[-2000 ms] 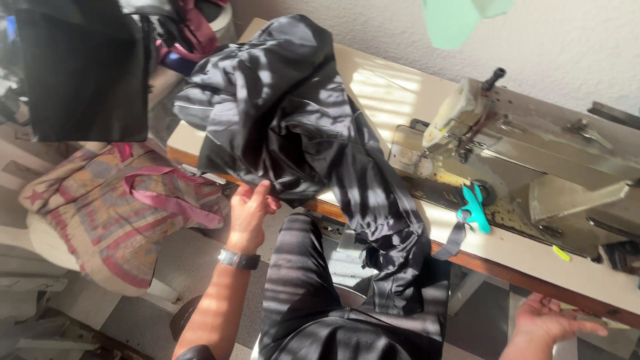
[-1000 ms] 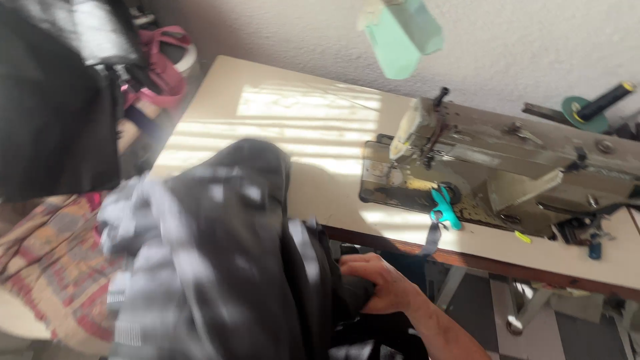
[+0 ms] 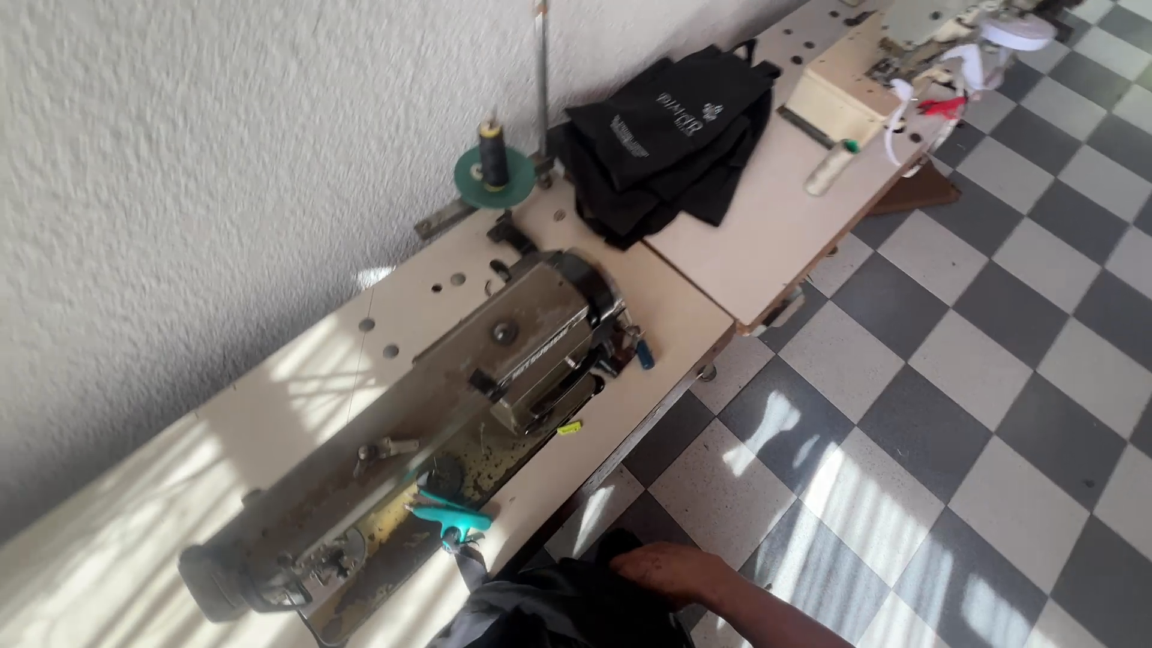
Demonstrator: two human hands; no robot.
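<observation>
At the bottom, my right hand (image 3: pixel 668 571) rests on dark fabric (image 3: pixel 567 605), its fingertips hidden, so whether it grips the cloth does not show. My left hand is out of the frame. Up and to the left of the hand stands an industrial sewing machine (image 3: pixel 531 346), set in a pale tabletop. Turquoise thread snips (image 3: pixel 453 517) lie on the machine bed, near a dark strip of cloth. A small yellow-green piece (image 3: pixel 570 428) sits by the front edge of the machine.
Black cloth bags (image 3: pixel 666 135) with white print are piled at the tables' junction. Behind the machine, a dark thread cone (image 3: pixel 492 157) stands on a green disc. A thread spool (image 3: pixel 830 169) lies near a second machine (image 3: pixel 850 81). Checkered floor (image 3: pixel 900 360) extends along the right.
The view has swung far to the right along the tables. My left hand, seen two seconds ago beside the dark garment, is out of the frame now.
</observation>
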